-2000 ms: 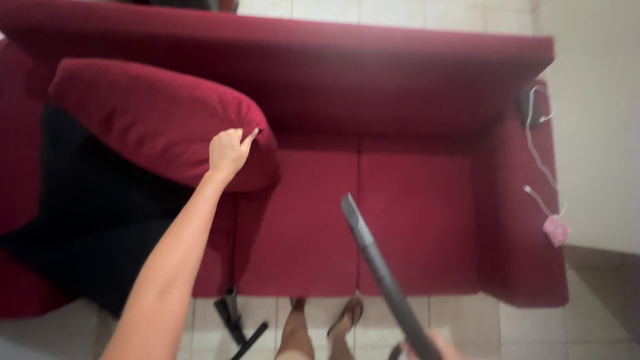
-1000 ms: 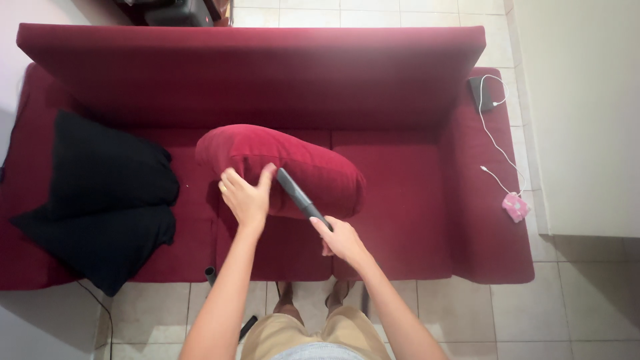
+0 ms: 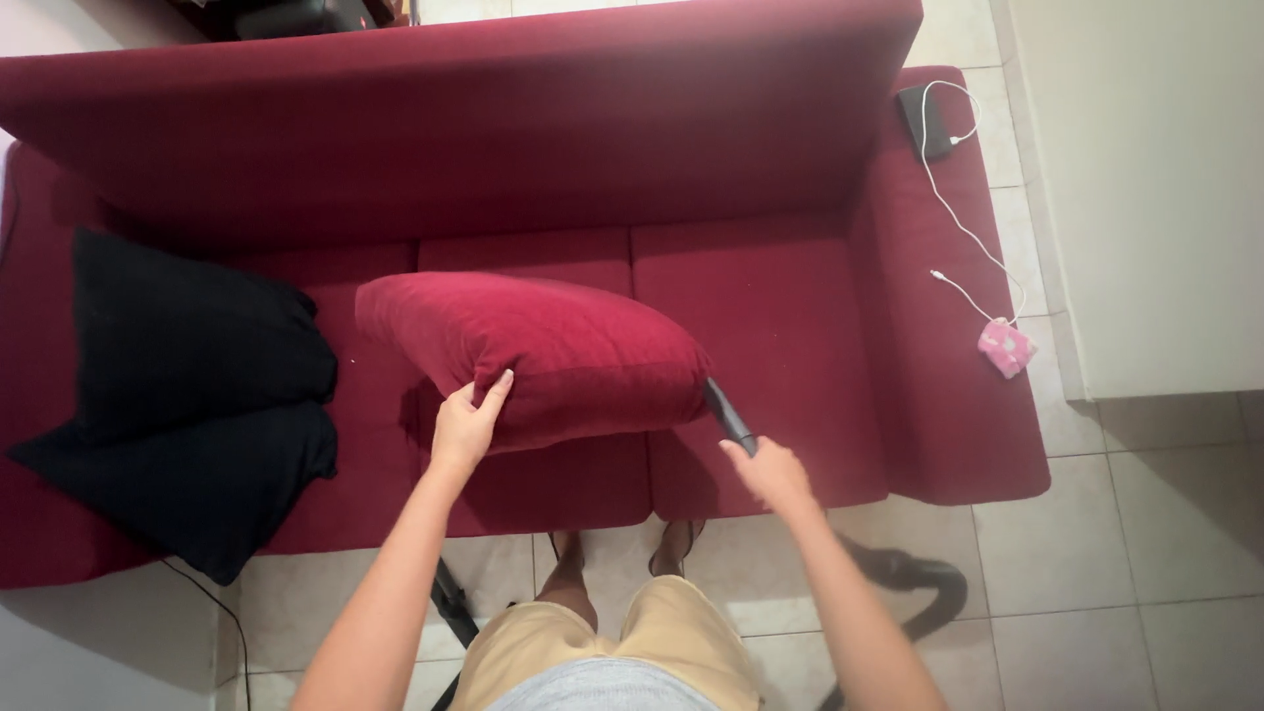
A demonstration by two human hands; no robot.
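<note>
A red cushion (image 3: 583, 360) is held up over the seat of a red fabric sofa (image 3: 770, 326). My left hand (image 3: 467, 427) grips its near edge, thumb on top. In my right hand (image 3: 775, 472) is a dark vacuum cleaner crevice nozzle (image 3: 729, 415), its tip at the cushion's right end. A dark flexible hose (image 3: 923, 583) curves below my right forearm. Two black cushions (image 3: 197, 336) lie overlapping at the sofa's left end.
On the right armrest lie a dark box-shaped device (image 3: 924, 123), a white cable (image 3: 953, 209) and a small pink patterned item (image 3: 1007, 347). A black tube (image 3: 451, 597) stands by my legs. A pale wall or panel (image 3: 1155, 197) borders the right side.
My left hand has brought the red cushion rightward from beside the black cushions. The nozzle has moved from near my left hand to the cushion's right end.
</note>
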